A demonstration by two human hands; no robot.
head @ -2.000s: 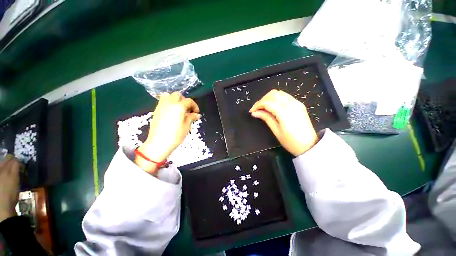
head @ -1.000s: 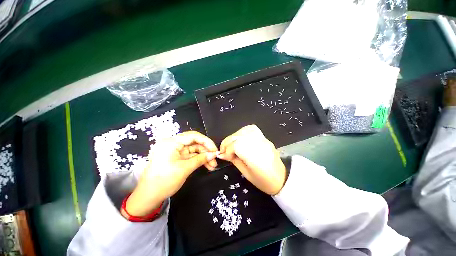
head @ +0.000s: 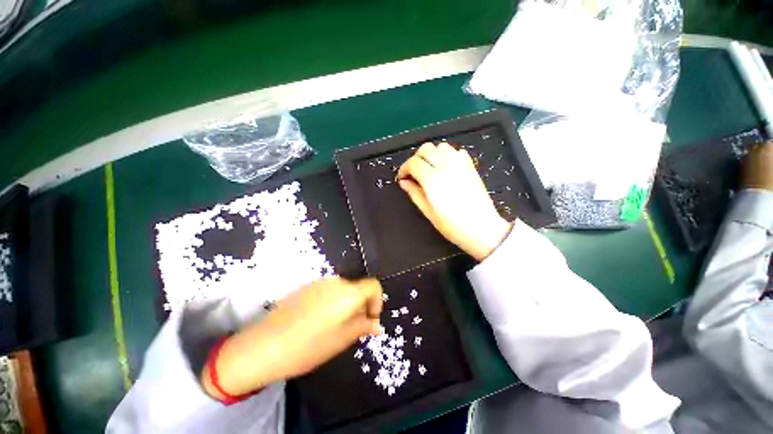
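Observation:
My left hand (head: 326, 318) is blurred, over the near black tray (head: 339, 398), beside a small pile of white star-like pieces (head: 390, 360). Its fingertips are together; whether a piece is between them is unclear. My right hand (head: 445, 191) is over the right black tray (head: 394, 242), fingertips pinched near the thin silvery pins (head: 504, 174) scattered there. I cannot tell if it holds a pin. The left tray bears a dense heap of white plastic parts (head: 182, 254) with a bare dark patch in it.
A crumpled clear bag (head: 254, 146) lies beyond the left tray. A bag of grey pins (head: 585, 203) with a green sticker and a white packet (head: 559, 51) lie right. Neighbouring trays stand far left (head: 30, 280) and far right (head: 691, 199). Another person's sleeve (head: 737, 263) shows at right.
My hands were together above the trays' meeting edges a second ago. They have parted: the right moved up over the pin tray, the left stays low by the small pile.

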